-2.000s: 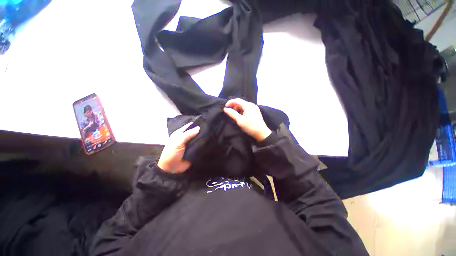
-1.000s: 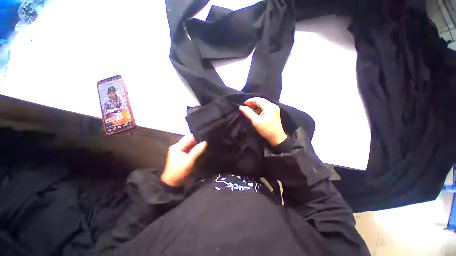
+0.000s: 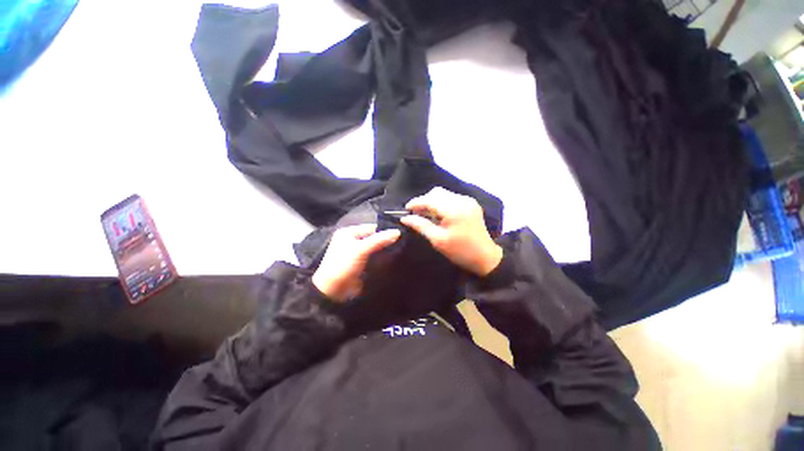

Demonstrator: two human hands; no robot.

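Note:
A black garment (image 3: 401, 132) with long tube-like legs or sleeves lies on the white table and runs down to the front of my body. My left hand (image 3: 353, 260) pinches its cloth between thumb and fingers. My right hand (image 3: 454, 231) is just to the right, close to the left fingertips, and holds a small dark tool, likely thread snips (image 3: 396, 212), whose thin shiny tip points left at the cloth. The palm side of my right hand is hidden.
A smartphone (image 3: 139, 249) with a lit screen lies at the front left of the white table (image 3: 70, 158). A large black garment pile (image 3: 652, 167) hangs over the right edge. Blue film (image 3: 31, 31) is at the far left, and blue crates (image 3: 769, 220) stand at the right.
The hands have come closer together. The tool's shiny tip now shows at the right fingertips. The left hand has moved up onto the cloth. The view has shifted, and the phone's screen picture has changed.

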